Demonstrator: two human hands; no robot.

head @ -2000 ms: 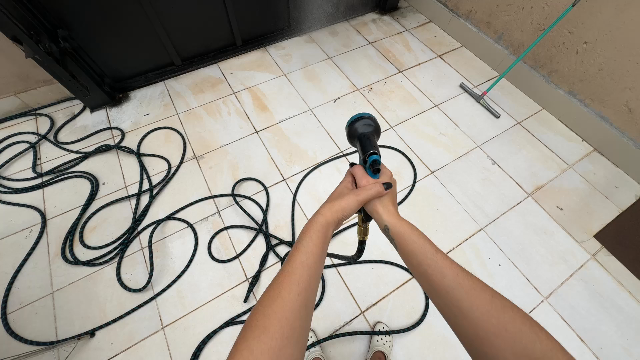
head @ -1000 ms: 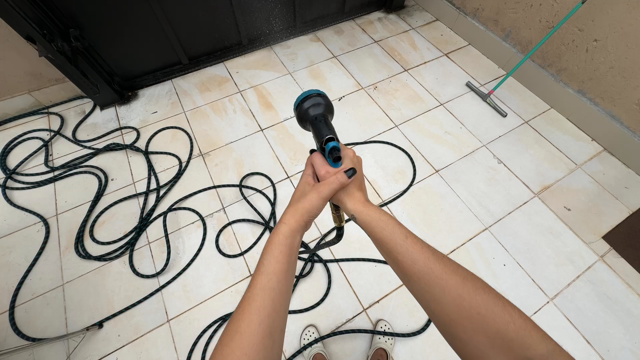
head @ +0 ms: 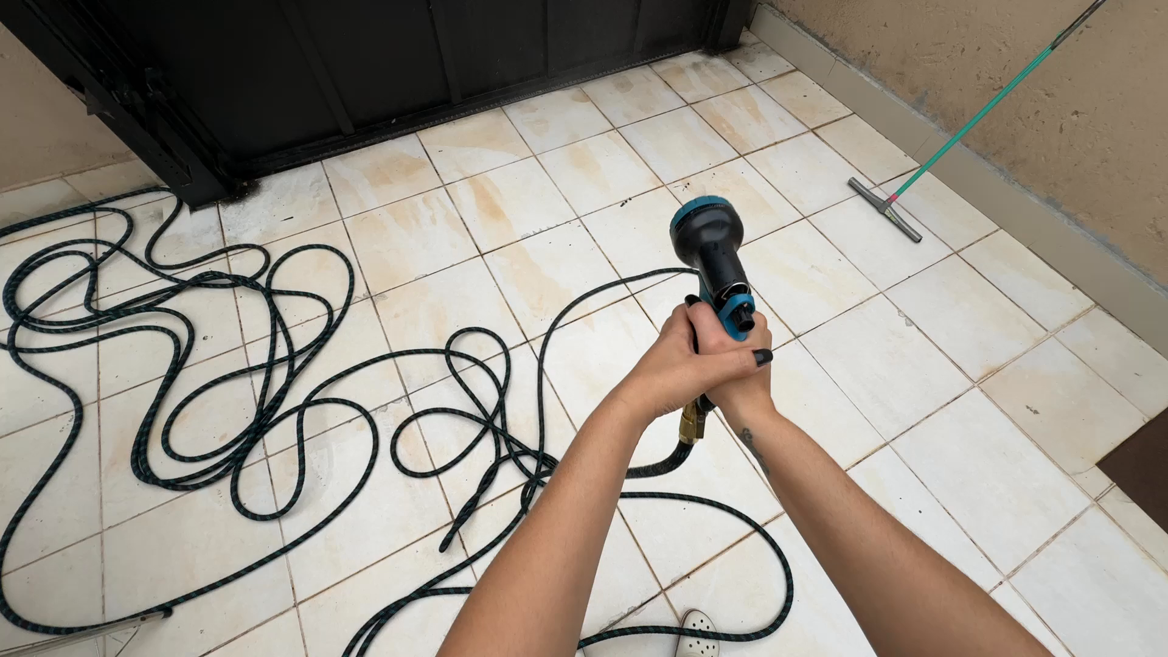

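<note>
Both hands grip a black and teal hose spray nozzle (head: 714,245), its round head pointing up and away from me toward the dark gate. My left hand (head: 680,360) wraps the handle from the left, its thumb lying across my right hand (head: 744,365), which closes round the handle from the right. Below the hands a brass fitting (head: 691,423) joins the nozzle to a dark braided garden hose (head: 671,464). That hose lies in tangled loops over the tiles, mostly to the left. My fingers partly hide the handle, and no water is clearly visible.
A black metal gate (head: 383,73) stands at the back. At the right, a floor squeegee (head: 885,210) with a green pole leans toward the wall (head: 1022,100). Light floor tiles (head: 584,182) carry brownish stains. A brown mat or panel edge (head: 1145,470) shows far right, a shoe (head: 698,634) below.
Between the frames, my hands and the nozzle swing left and then back right. Both hands stay closed on the nozzle. The faint spray near the gate two seconds ago no longer shows.
</note>
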